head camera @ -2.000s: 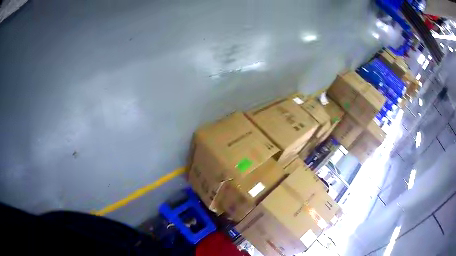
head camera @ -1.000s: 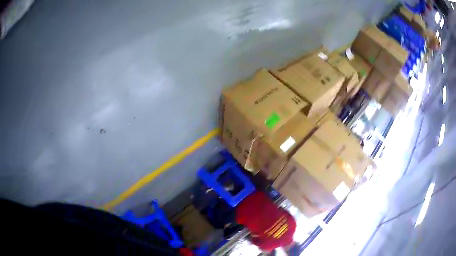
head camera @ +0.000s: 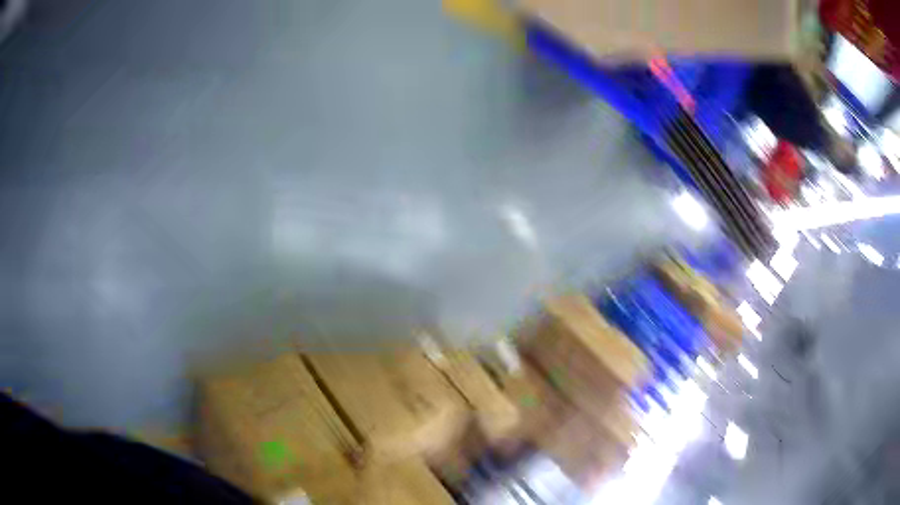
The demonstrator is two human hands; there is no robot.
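Neither of my hands is in view. Brown cartons (head camera: 259, 419) stand stacked on the floor at the lower middle, blurred by motion. The closest one has a green label. More cartons (head camera: 582, 345) stand behind them in a row. A dark shape (head camera: 109, 468), too dark to identify, fills the lower left corner.
Grey floor (head camera: 197, 148) spans the upper left. Blue crates (head camera: 651, 321) stand beyond the cartons. Another carton (head camera: 681, 25) is at the top, next to a blue object (head camera: 602, 79). Red clothing (head camera: 868, 30) shows at the top right. Bright lights streak the right side.
The view has swung, so the cartons sit lower and further left. The blue stools and the red-shirted person near them have left view. A carton and blue object now show at the top.
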